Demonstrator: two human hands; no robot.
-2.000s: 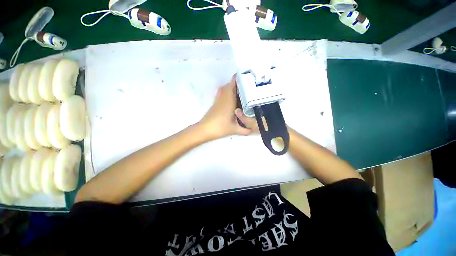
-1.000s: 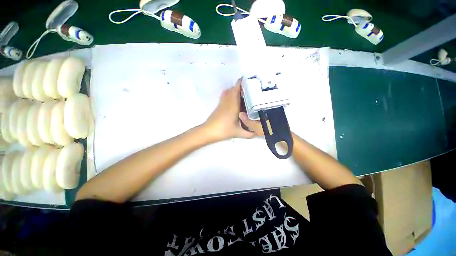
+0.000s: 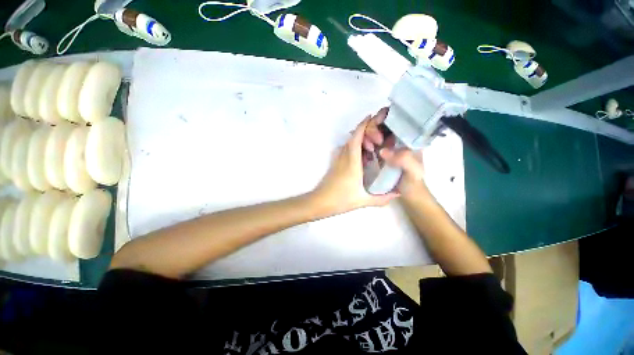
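Note:
The light-grey glue gun (image 3: 420, 104) is tilted over the right part of the white board, its white cartridge (image 3: 379, 57) pointing up and left. The thin nozzle tip (image 3: 338, 26) is over the green belt, between two striped bodies. The black plunger rod (image 3: 478, 142) sticks out toward the lower right. My left hand (image 3: 351, 170) and my right hand (image 3: 407, 170) both wrap the grey handle (image 3: 384, 178) below the gun body. Striped bodies (image 3: 301, 33) with brown and blue bands, cream caps (image 3: 415, 28) and cord loops (image 3: 222, 10) lie on the belt.
Cream oval blanks (image 3: 104, 151) stand in three rows at the left. The white board (image 3: 229, 145) lies under my forearms on the green-topped bench (image 3: 535, 180). A grey metal bar (image 3: 584, 87) crosses at the upper right. A cardboard carton (image 3: 546, 291) is below the bench edge.
The gun has turned so its front points up-left and its rod swings right. My hands have shifted slightly right, showing the handle. The belt pieces have moved right in view.

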